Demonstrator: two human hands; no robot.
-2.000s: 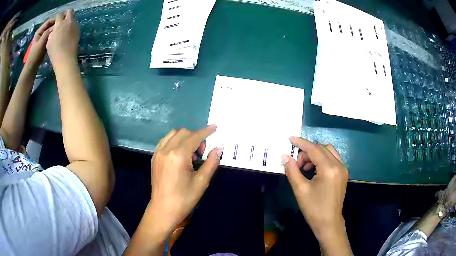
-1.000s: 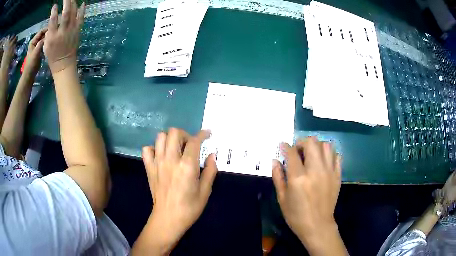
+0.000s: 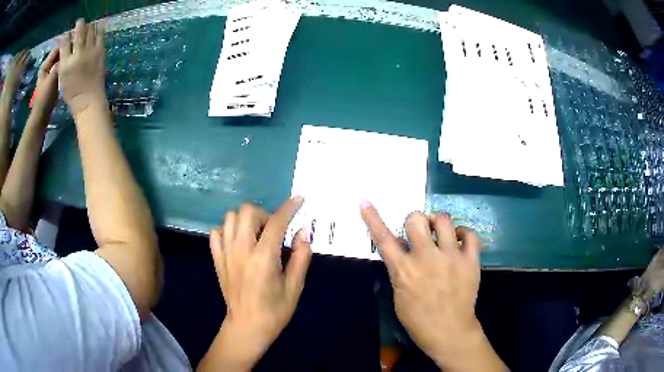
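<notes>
A white, nearly square instruction sheet lies flat at the front edge of the green bench, with short dark printed bars along its near side. My left hand is at its near left corner, thumb and index finger at the sheet's left edge; whether they pinch it is unclear. My right hand is over the near right part, index fingertip on the sheet's middle, other fingers spread and holding nothing. My right hand hides some of the printed bars.
A stack of unfolded sheets lies at the right, a narrower white pile at left centre. Clear blister trays are at far right and far left. A neighbour's forearm reaches over the left bench; another person's wrist shows at lower right.
My right hand has moved left from the sheet's right edge, its index finger now on the sheet's middle. My left hand has stayed near the left corner. The neighbour's hand has shifted.
</notes>
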